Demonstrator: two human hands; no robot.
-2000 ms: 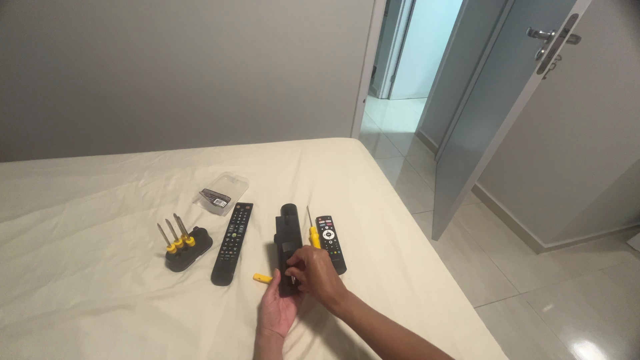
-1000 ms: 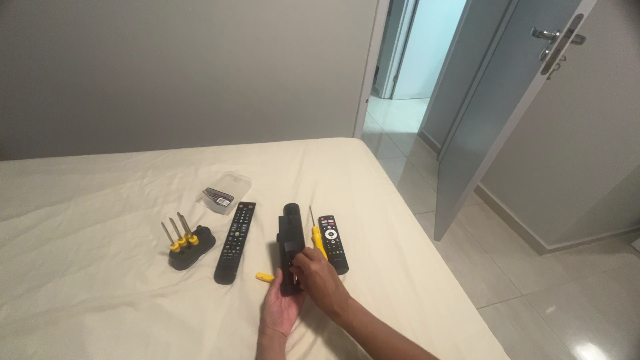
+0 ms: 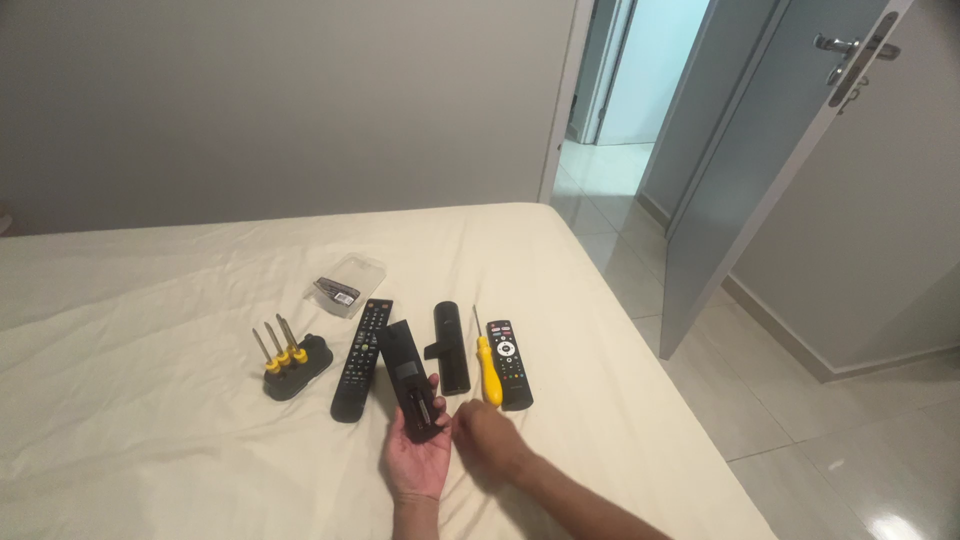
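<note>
My left hand (image 3: 418, 457) holds a black remote control (image 3: 405, 367), back side up, with its battery compartment uncovered and what looks like a battery inside. My right hand (image 3: 487, 439) is curled just to the right of it; whether anything is in its fingers is hidden. A black remote (image 3: 452, 367) lies beyond them, with a small black piece (image 3: 433, 350) against its left side. The yellow-handled screwdriver (image 3: 489, 375) rests beside a smaller button remote (image 3: 510, 364). A long button remote (image 3: 361, 367) lies left of the held one.
At left, a black holder (image 3: 298, 373) carries several upright yellow-collared screwdriver bits (image 3: 282, 349). A clear plastic case (image 3: 364, 277) with a printed insert lies behind. The bed's edge (image 3: 637, 315) slopes down at right, beside a tiled floor and an open door (image 3: 757, 172).
My left hand has lifted the black remote and shifted it left, away from the other black one. My right hand has come off it. The small yellow piece beside my left hand is no longer visible.
</note>
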